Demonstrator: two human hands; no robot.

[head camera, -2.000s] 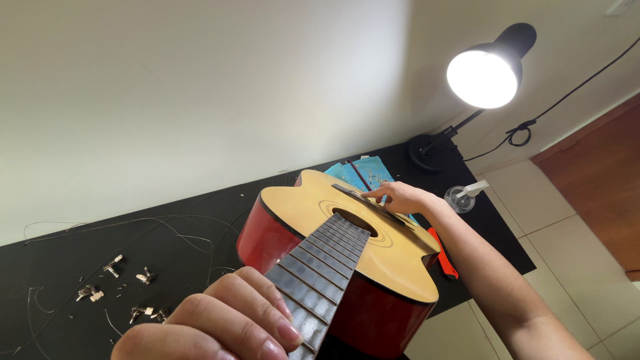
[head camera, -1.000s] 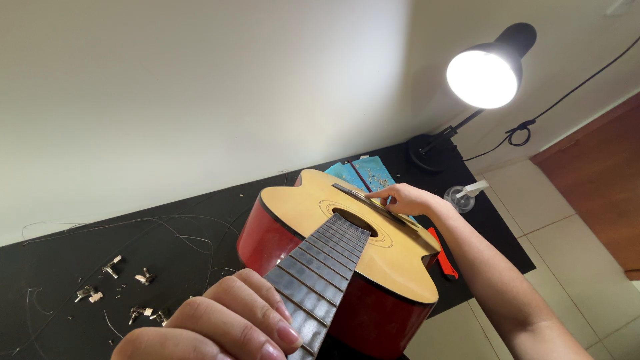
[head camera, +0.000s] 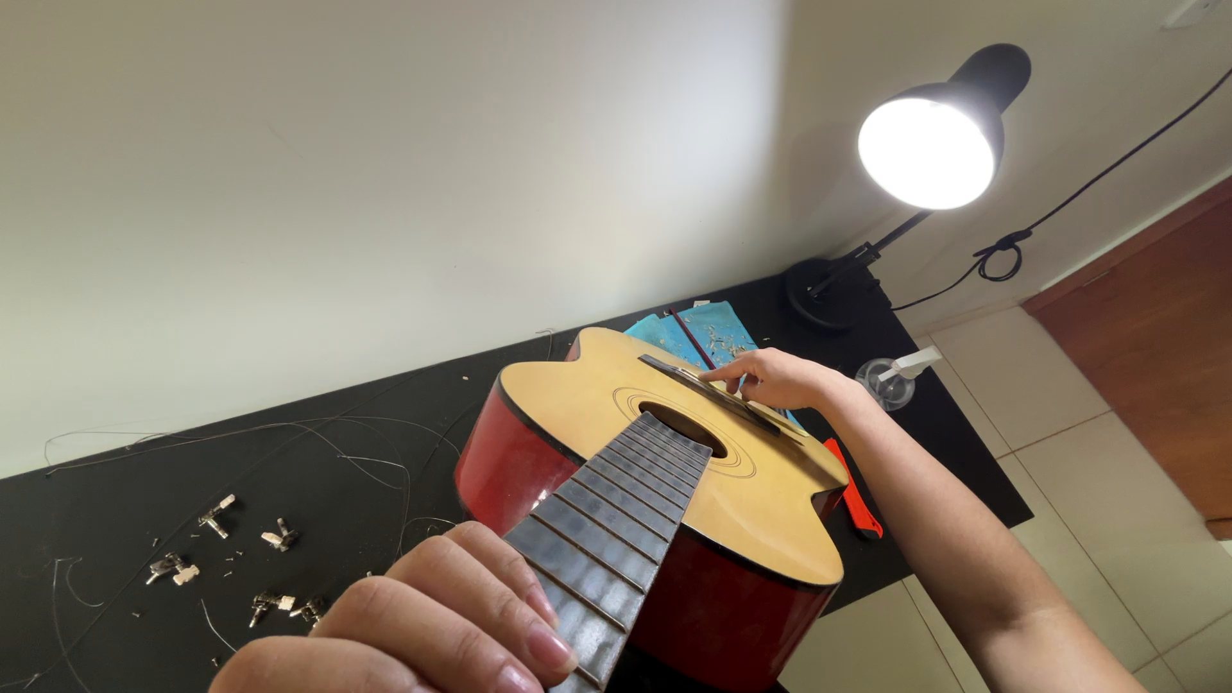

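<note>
An acoustic guitar (head camera: pixel 770 520) with a pale top and red sides lies face up, without strings over its fretboard (head camera: pixel 616 510). My left hand (head camera: pixel 433 616) wraps around the neck at the bottom of the view, fingertips on the fretboard's edge. Farther off, my right hand (head camera: pixel 775 378) rests at the guitar's bridge (head camera: pixel 717 393), index finger extended onto it and the other fingers curled. Whether something small is under those fingertips cannot be made out. A dark red stick (head camera: pixel 691 339) lies on a blue cloth (head camera: pixel 727 329) behind the guitar.
Several tuning machines (head camera: pixel 218 516), small screws and loose guitar strings (head camera: pixel 289 423) lie on the black table (head camera: pixel 318 491) at left. A lit desk lamp (head camera: pixel 929 144) stands at the back right, near a clear spray bottle (head camera: pixel 885 383). An orange-red tool (head camera: pixel 855 496) lies right of the guitar.
</note>
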